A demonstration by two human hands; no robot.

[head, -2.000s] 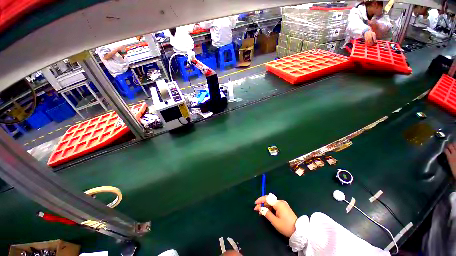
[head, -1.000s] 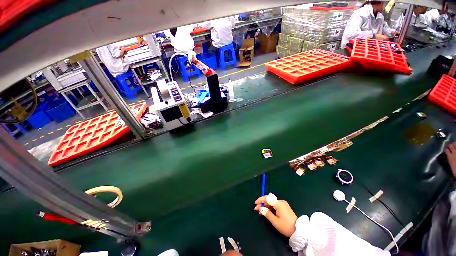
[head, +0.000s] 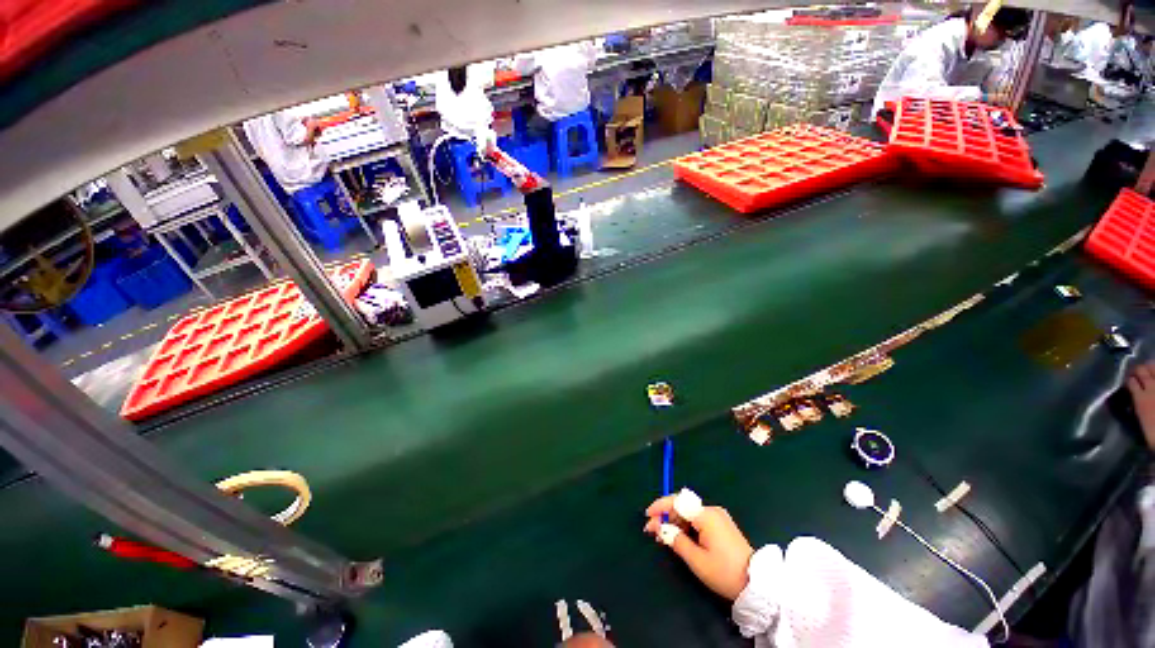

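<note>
My right hand (head: 704, 547), with white finger cots, holds a slim blue pen-like tool (head: 668, 468) pointing away from me. A small unit (head: 660, 394) with a pale and dark top lies on the green belt beyond the tool's tip. Of my left hand, only a bit of skin (head: 586, 642) shows at the bottom edge; the rest is cut off, so its grip cannot be seen. Two pale strips (head: 565, 619) lie or stand just beyond it. A white sleeve edge (head: 426, 641) shows at bottom left.
Copper-coloured pieces (head: 801, 413) lie along a tape strip. A round ring part (head: 873, 447) and a white pad (head: 859, 495) with a taped cable are at right. A metal post (head: 165, 468) and parts box (head: 158, 629) are at left. Another person's hand (head: 1144, 399) is at far right.
The small unit has shifted left and slightly nearer along the belt. My right hand and the blue tool have not moved. The white sleeve edge at the bottom has shifted slightly.
</note>
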